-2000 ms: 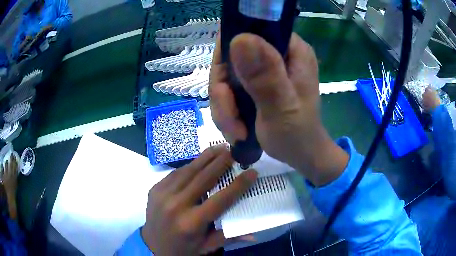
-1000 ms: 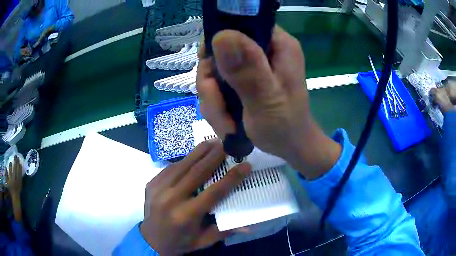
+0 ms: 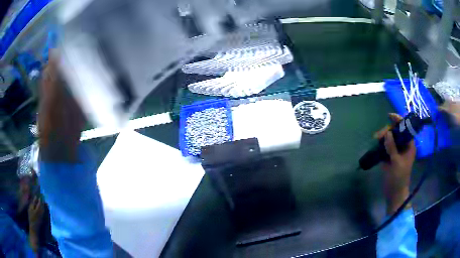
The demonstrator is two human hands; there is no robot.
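A large blurred white housing (image 3: 96,75) is close to the camera at the upper left, its inner side partly showing. My left hand (image 3: 60,113) holds it at its left edge; the fingers are blurred. My right hand (image 3: 398,164) is at the right, closed around the black electric screwdriver (image 3: 376,157), whose tip points down and left. The dark fixture (image 3: 262,194) stands bare in the middle, with a black plate (image 3: 229,152) at its top.
White paper (image 3: 146,191) lies left of the fixture. Behind are a blue bin of silvery pieces (image 3: 207,128), a white block (image 3: 267,123) and a round dish of dark bits (image 3: 311,117). Further back are stacked arms (image 3: 239,83). A blue tray (image 3: 439,136) lies right. Other people's hands show at both sides.
The housing has left the fixture and is up at the left in my left hand. My right hand has moved the screwdriver away to the right and tilted it. The view has shifted.
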